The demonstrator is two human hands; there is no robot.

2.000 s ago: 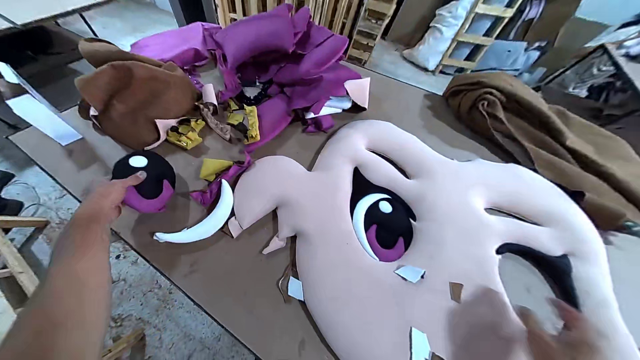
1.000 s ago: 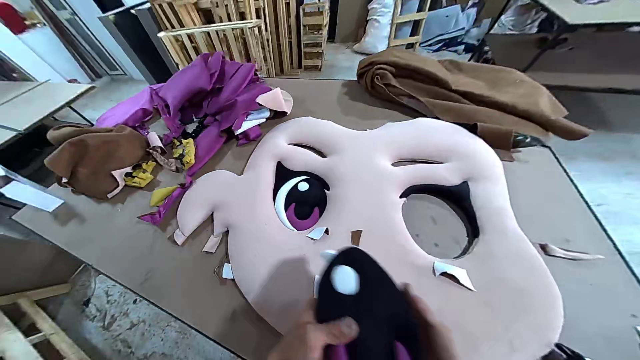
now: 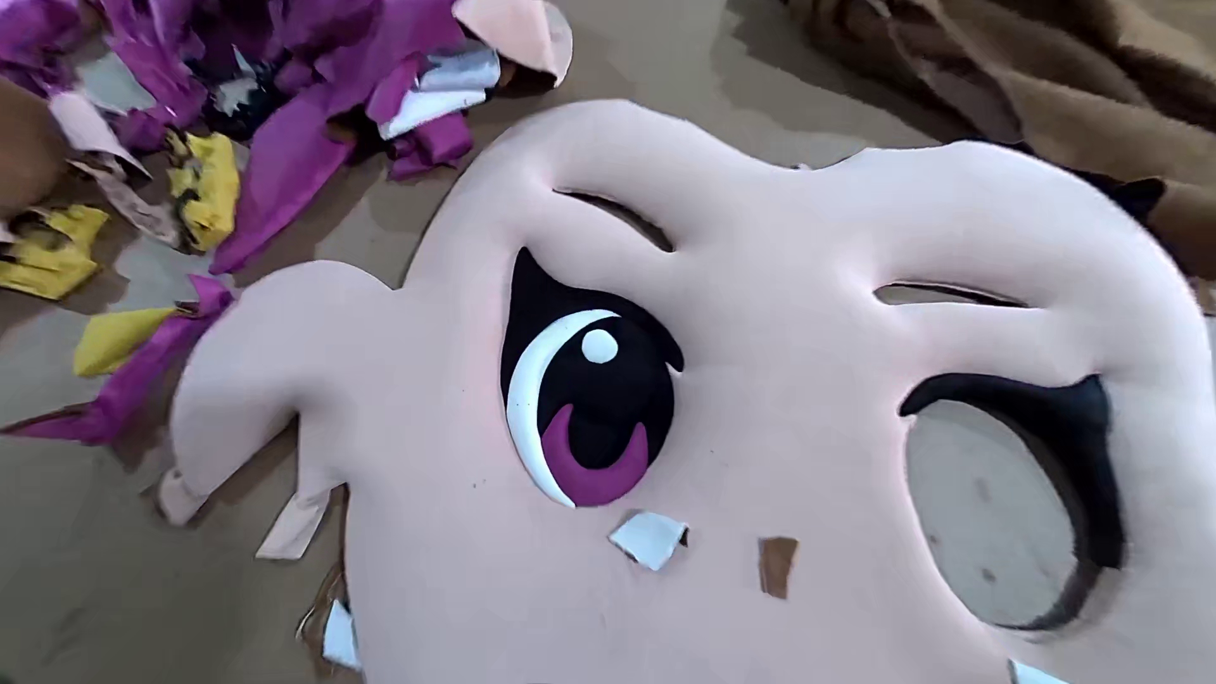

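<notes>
A large padded face panel in pale pink fabric (image 3: pixel 760 427) lies on the table. Its left eye socket is filled by an eye piece (image 3: pixel 594 389) in black, white and purple. The eye hole at the right (image 3: pixel 993 513) has a black upper rim, and the tabletop shows through it. Above the eyes are two narrow slits. A white scrap (image 3: pixel 651 540) and a brown scrap (image 3: pixel 778 567) rest on the panel below the filled eye. Neither of my hands is in the view now, nor is the black eye piece that they held earlier.
Purple fabric scraps (image 3: pixel 294 180) are heaped at the upper left, with yellow scraps (image 3: pixel 204 190) among them. Brown fabric (image 3: pixel 1073 95) lies in folds at the upper right. Another white scrap (image 3: pixel 342 635) is by the panel's lower left edge on the brown tabletop (image 3: pixel 123 570).
My left hand brought the round eye piece from the table's left side over the panel, where both hands held it. Now hands and piece are out of sight, and the view is much closer.
</notes>
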